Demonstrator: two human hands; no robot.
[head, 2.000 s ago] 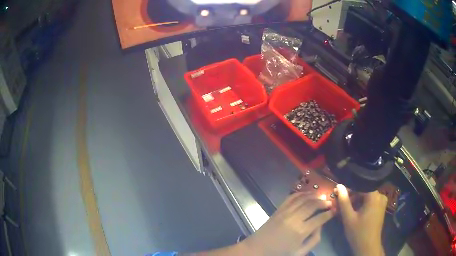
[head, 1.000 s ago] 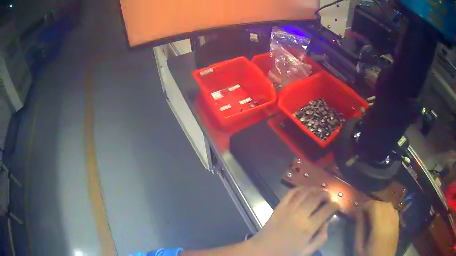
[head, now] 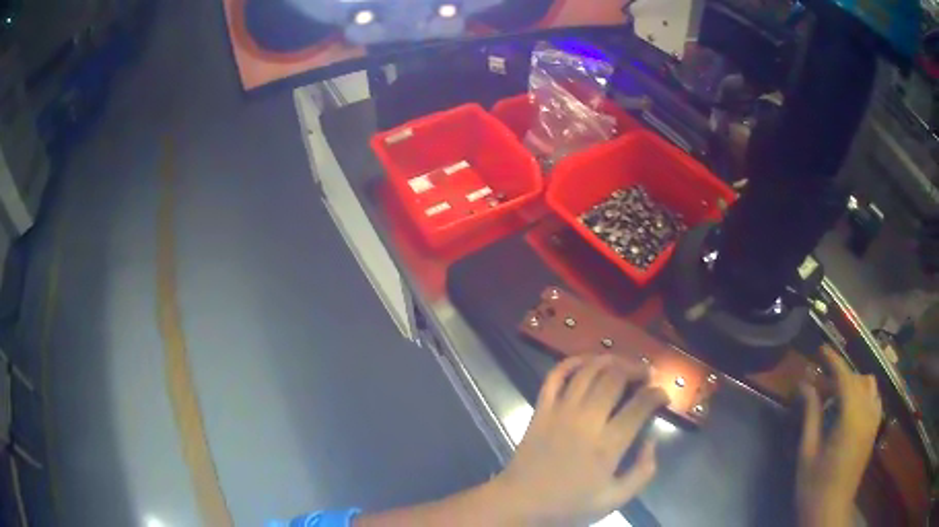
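Note:
A copper-coloured plate [head: 587, 331] with several small silvery fasteners lies slanted on the black mat [head: 492, 276]. A bright spot lights its right part, beside the microscope's round black head [head: 736, 327]. My left hand [head: 592, 437] is at the plate's near edge, fingertips touching it and covering part of that edge. Its thumb is apart from the fingers, with nothing visible between them. My right hand [head: 839, 437] is off the plate to the right, fingers apart and empty, near other copper-coloured plates [head: 898, 468].
A red bin of metal pieces [head: 685, 165] stands behind the plate. Left of it is a red bin with white labels [head: 412, 190]. A clear bag [head: 566, 113] is behind them. The black microscope column [head: 793, 185] rises at right. A monitor [head: 571, 14] is at the top.
The plate has shifted left, showing more of its left end. My right hand has moved right, away from it. The monitor changed from plain orange to dark round shapes with bright spots.

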